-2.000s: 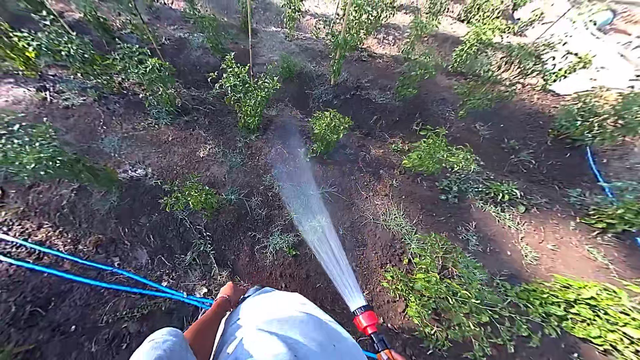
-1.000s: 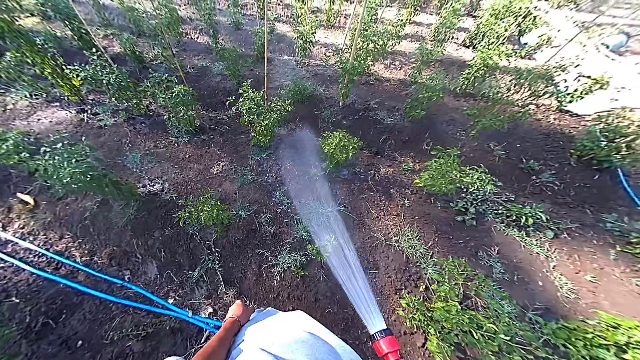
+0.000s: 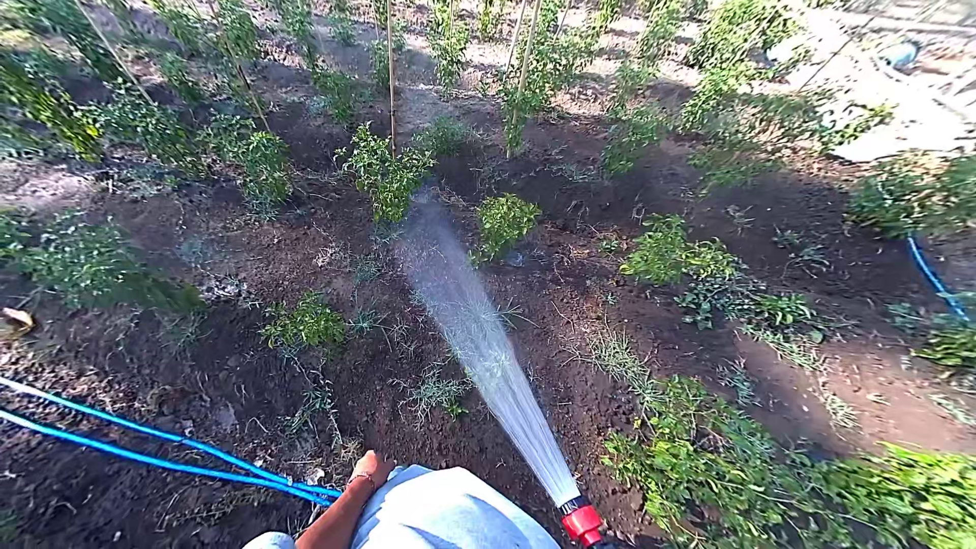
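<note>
My left hand [image 3: 371, 468], with a thin band at the wrist, is at the bottom centre beside my light shirt. The blue hose [image 3: 229, 467] runs in two strands from the left edge to just beside this hand; whether the fingers grip it is hidden. At the bottom right of centre a red hose nozzle [image 3: 582, 523] with a black tip sends a widening spray of water [image 3: 488, 351] up and to the left, over soil and small weeds towards two small leafy plants [image 3: 505, 223]. My right hand is out of the frame, below the nozzle.
Staked plants [image 3: 390, 171] stand in rows ahead. Low green foliage [image 3: 709, 450] spreads at the lower right. Another stretch of blue hose [image 3: 934, 278] lies at the right edge. Pale sheeting [image 3: 892, 91] is at the upper right.
The view has shifted, so the plants sit lower and further right than in the oldest frame. My right fingers, visible by the nozzle then, are now out of view. Water sprays throughout.
</note>
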